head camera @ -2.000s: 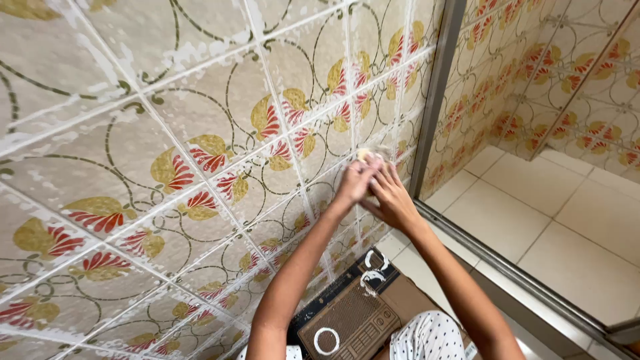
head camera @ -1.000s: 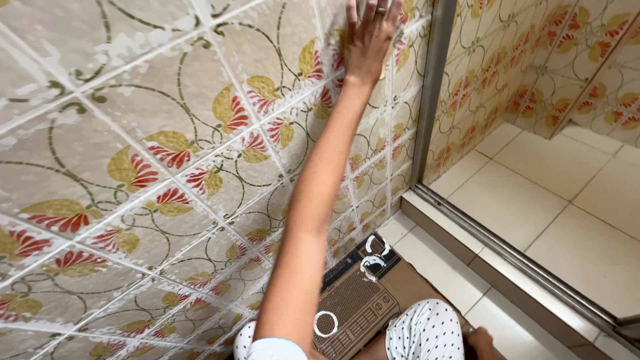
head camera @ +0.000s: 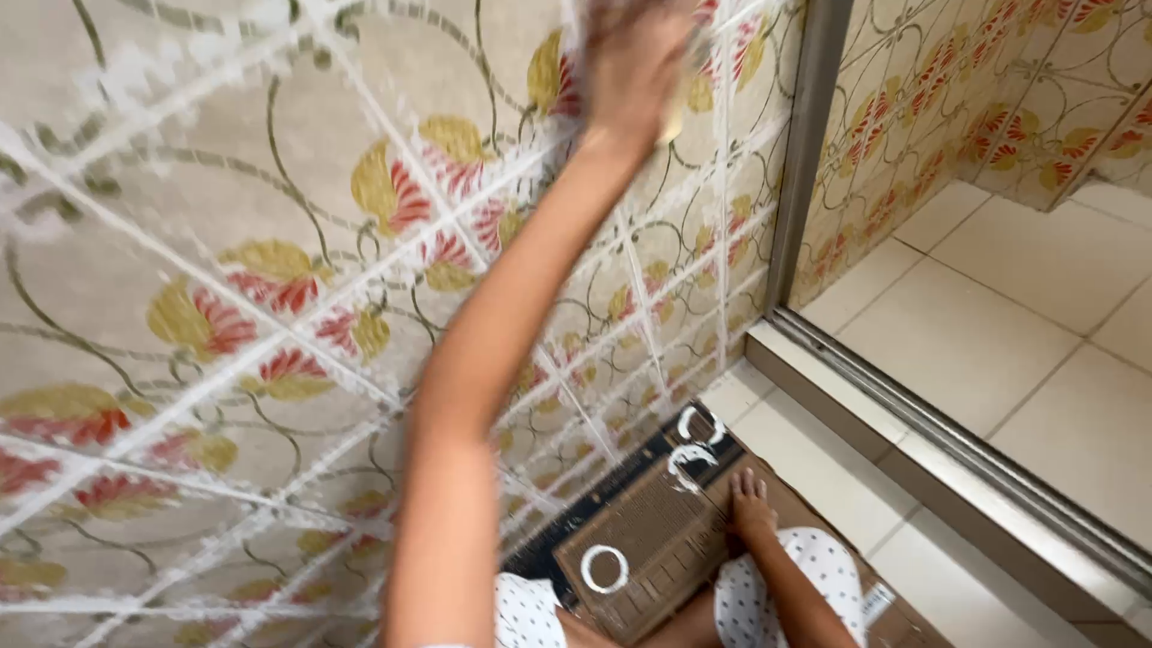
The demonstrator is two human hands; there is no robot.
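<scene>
My left hand (head camera: 634,81) is blurred and pressed high against the patterned wall tiles (head camera: 360,207). The edge of a pale yellow pad (head camera: 671,124), probably a sponge, shows beside its palm; the rest is hidden by the hand. White grout lines run between the tiles, with whitish smears beside them. Low down, my right hand (head camera: 752,508) rests with fingers apart on a flattened cardboard box (head camera: 666,531), holding nothing. White rings (head camera: 605,569) of residue mark the printed cardboard.
A metal door frame (head camera: 796,171) stands right of the wall, above a raised sill (head camera: 828,378) with a metal track. Pale floor tiles (head camera: 981,288) lie beyond it. My knee, in dotted white fabric (head camera: 823,562), is over the cardboard.
Two seconds ago both hands were together at the wall. The left has since moved up the wall; the right has come down onto the cardboard.
</scene>
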